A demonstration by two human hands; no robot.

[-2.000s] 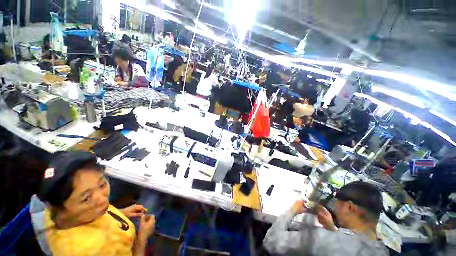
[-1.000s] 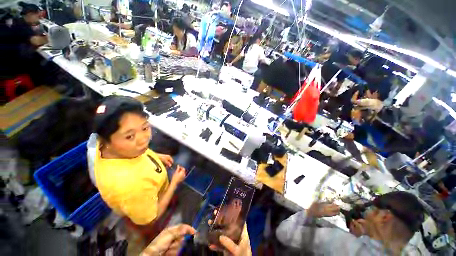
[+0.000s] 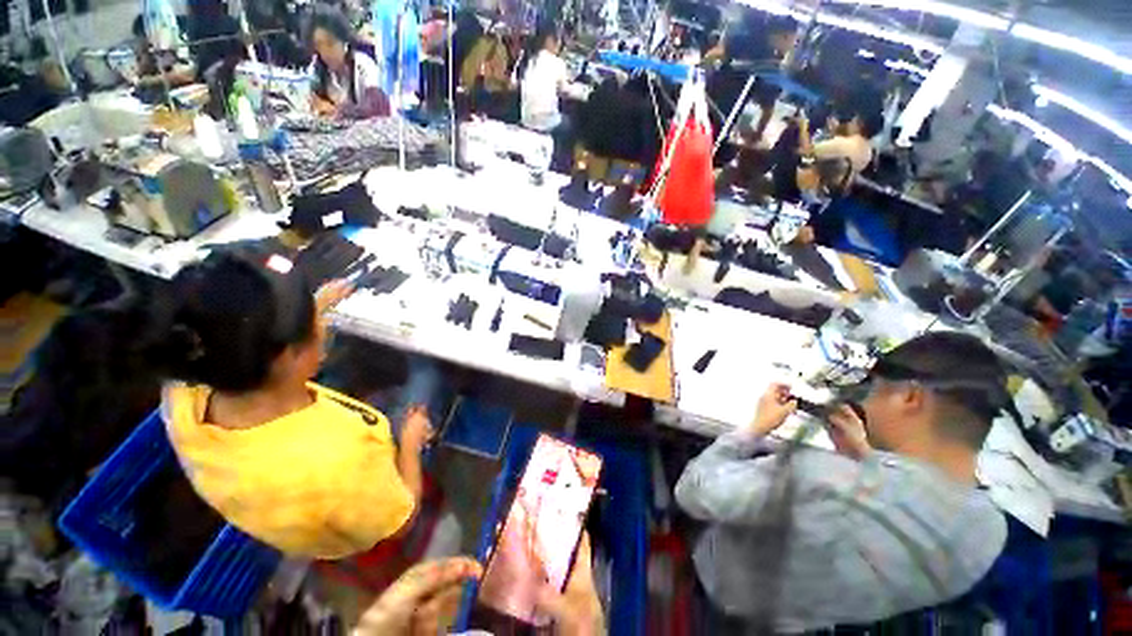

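Note:
A smartphone [image 3: 541,528] with a lit pink and white screen is held upright, slightly tilted, at the bottom middle. My right hand [image 3: 577,606] grips its lower right side; the hand is cut off by the bottom edge. My left hand [image 3: 420,599] is just left of the phone, its fingers bent and close together, also partly cut off. I cannot tell whether the left hand touches the phone or holds anything.
A person in yellow [image 3: 292,466] sits at left and a person in grey [image 3: 844,522] at right, along a white table [image 3: 422,326] with dark cloth pieces. Blue crates [image 3: 161,547] stand below. A red bag [image 3: 687,174] hangs above the table.
Both hands and the phone came into view after the first frame. The phone's screen has changed from dark to bright pink. The person in yellow has turned towards the table.

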